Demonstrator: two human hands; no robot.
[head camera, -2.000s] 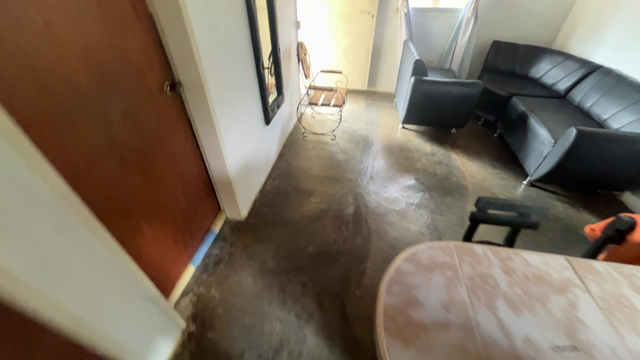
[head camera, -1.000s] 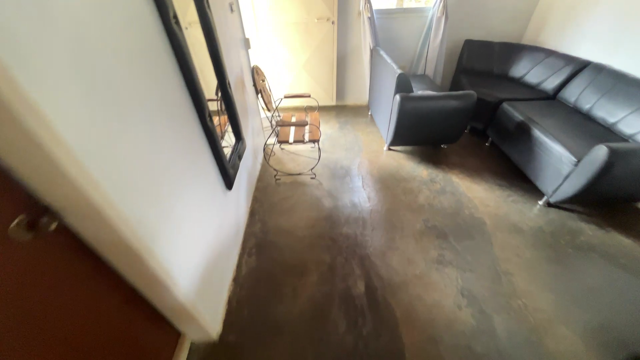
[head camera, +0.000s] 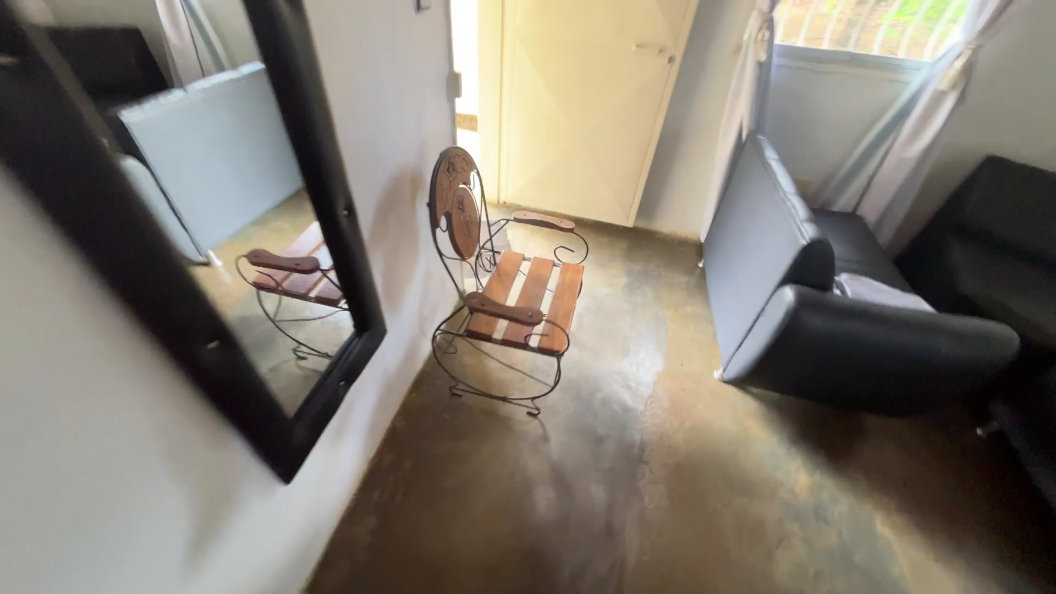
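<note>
Neither my left hand nor my right hand is in the head view. A wrought-iron armchair with wooden slats (head camera: 532, 289) stands against the left wall, its carved round wooden back turned to that wall. Nearer to me on the same wall hangs a mirror in a black frame (head camera: 359, 330), which reflects part of the chair and a sofa. What my hands hold or touch cannot be seen.
A cream metal door (head camera: 586, 99) stands at the far end, with a bright gap at its left. On the right are a black armchair (head camera: 883, 351) and a dark sofa (head camera: 990, 231). Tied curtains (head camera: 924, 132) flank a barred window (head camera: 874, 25). The floor (head camera: 577, 495) is smooth brown concrete.
The view has moved forward, nearer to the iron chair and mirror. The table at the lower right and the brown door at the left, seen earlier, are out of view.
</note>
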